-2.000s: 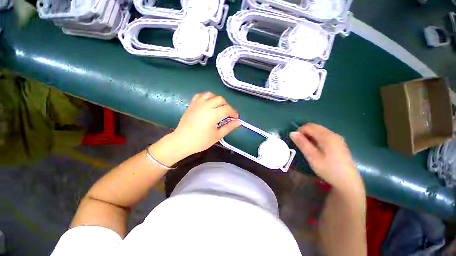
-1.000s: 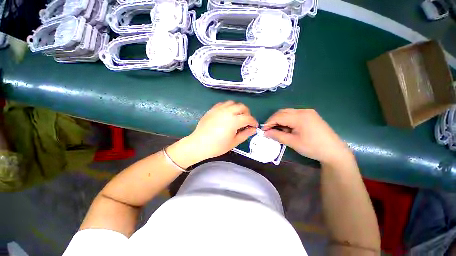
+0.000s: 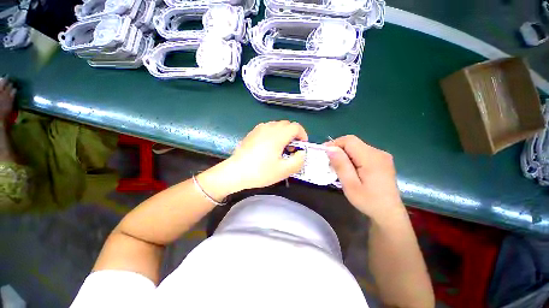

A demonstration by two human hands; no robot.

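A white plastic housing (image 3: 318, 165) is held at the bench's near edge, its round disc end showing between my hands. My left hand (image 3: 271, 154) grips its left part and covers most of the oval opening. My right hand (image 3: 362, 170) holds the right end, thumb on the disc side. A tiny thin dark tip (image 3: 330, 139) shows at my right fingertips; what it is cannot be told.
Stacked white housings (image 3: 301, 81) stand in rows beyond my hands on the green bench (image 3: 406, 120). An open cardboard box (image 3: 455, 111) with clear plastic inside is at right, more housings (image 3: 536, 150) beside it. Another person's hand (image 3: 6, 96) is at far left.
My right hand has moved from right of the housing onto its disc end. My left hand has shifted right along the frame. The view has also shifted a little.
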